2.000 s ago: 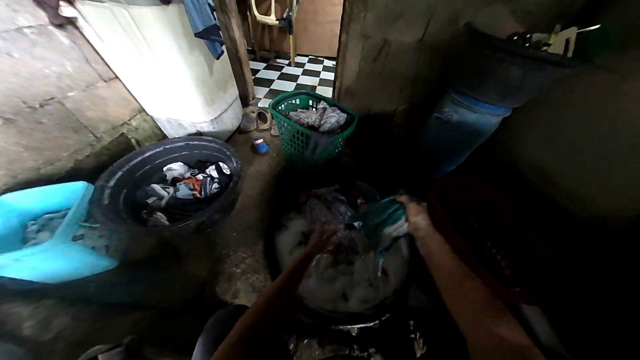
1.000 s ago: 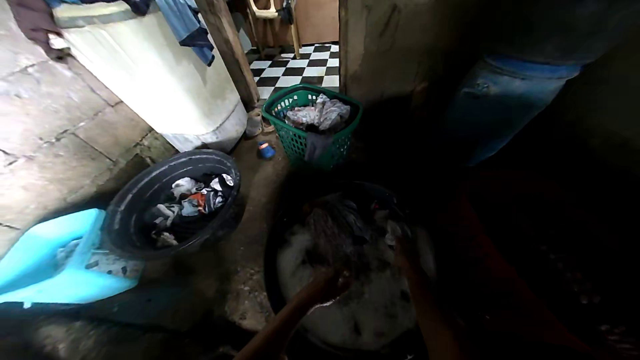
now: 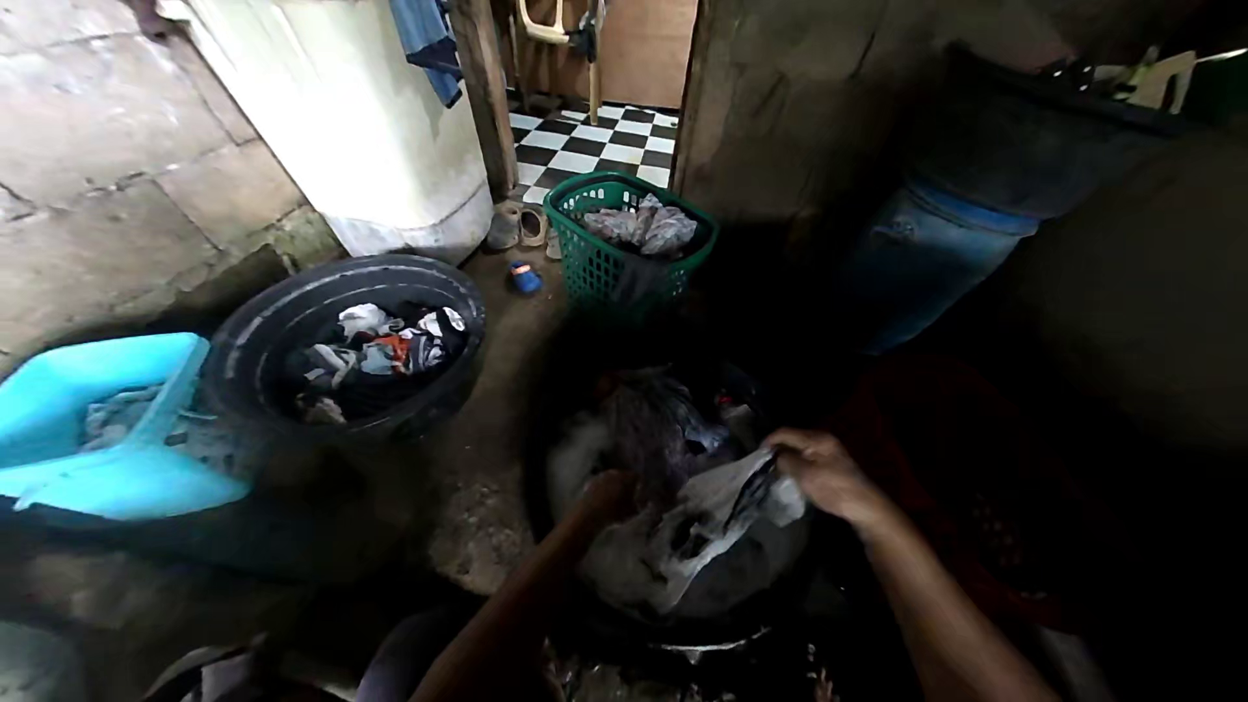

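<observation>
A dark round tub [image 3: 697, 634] stands in front of me, holding whitish, sudsy water and a heap of dark wet clothes [image 3: 663, 419]. My right hand [image 3: 814, 468] is closed on the upper edge of a light-coloured wet cloth [image 3: 707, 512] and holds it up over the water. The cloth hangs down and to the left, with dark patches on it. At the left of the tub, my left hand [image 3: 612, 497] lies low against the clothes; shadow hides its fingers, so its grip cannot be made out.
A green plastic laundry basket [image 3: 624, 268] with clothes stands behind the tub. To the left are a black basin [image 3: 239, 341] of clothes and a light-blue plastic container [image 3: 127, 478]. A blue barrel [image 3: 926, 263] stands at the right. Footwear [image 3: 517, 226] lies by the doorway.
A second ago both hands were low in the tub; now my right hand has risen with the light cloth in it. Two seconds ago a green cloth was by my right hand.
</observation>
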